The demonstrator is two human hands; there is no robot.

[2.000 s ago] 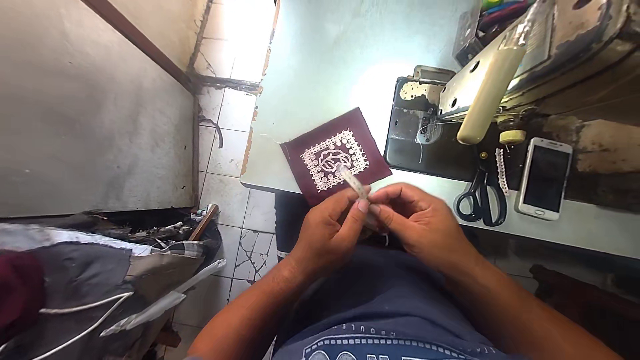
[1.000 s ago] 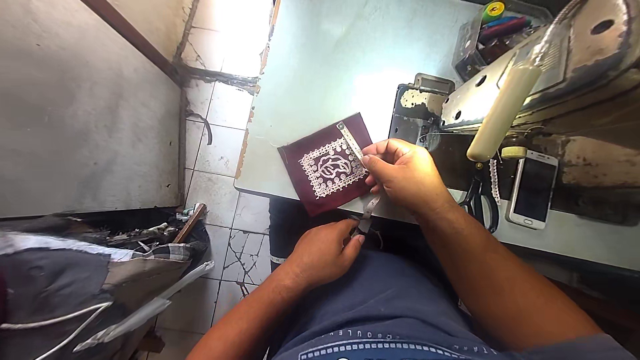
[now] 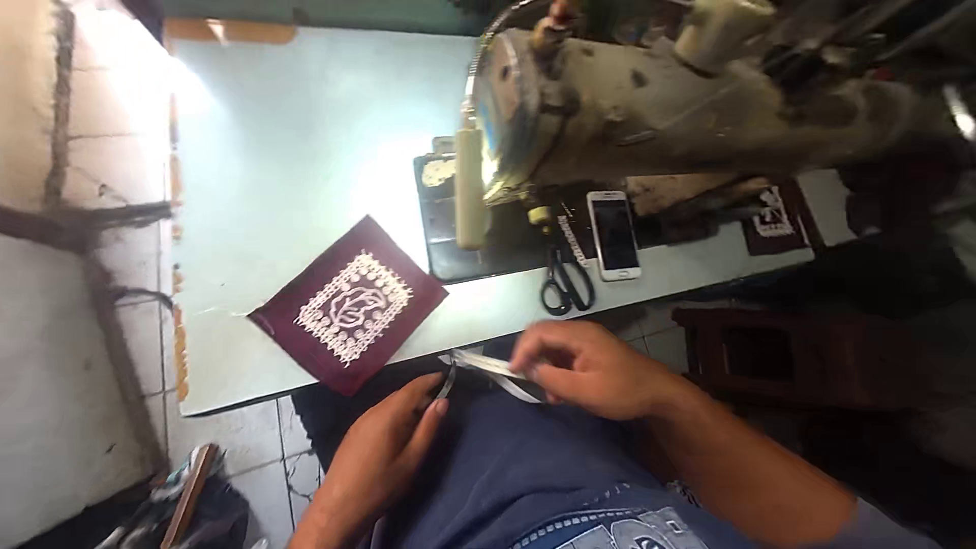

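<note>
A maroon cloth square (image 3: 286, 305) with a pale lace-like border and a leaf- or flower-like motif lies at the front of the pale table. Below its right corner my right hand (image 3: 591, 370) grips a narrow pale tape (image 3: 488, 363), blurred, which loops near the table edge. My left hand (image 3: 393, 431), lower and to the left, pinches a thin curved strip (image 3: 447, 381) between thumb and fingers; it looks like part of the same tape, though the join is unclear. Both hands are over my lap, off the cloth.
The sewing machine (image 3: 595, 114) stands at the back right, with a cream lamp (image 3: 470, 191) at its head. Black-handled scissors (image 3: 566, 290) and a white-framed phone (image 3: 614, 236) lie along the front edge. Another maroon piece (image 3: 772, 221) is farther right. A tiled floor (image 3: 252, 488) shows at left.
My right hand has drawn the tape off the maroon cloth, where it lay one second ago, and now holds it beyond the table's front edge. The view has turned to the right.
</note>
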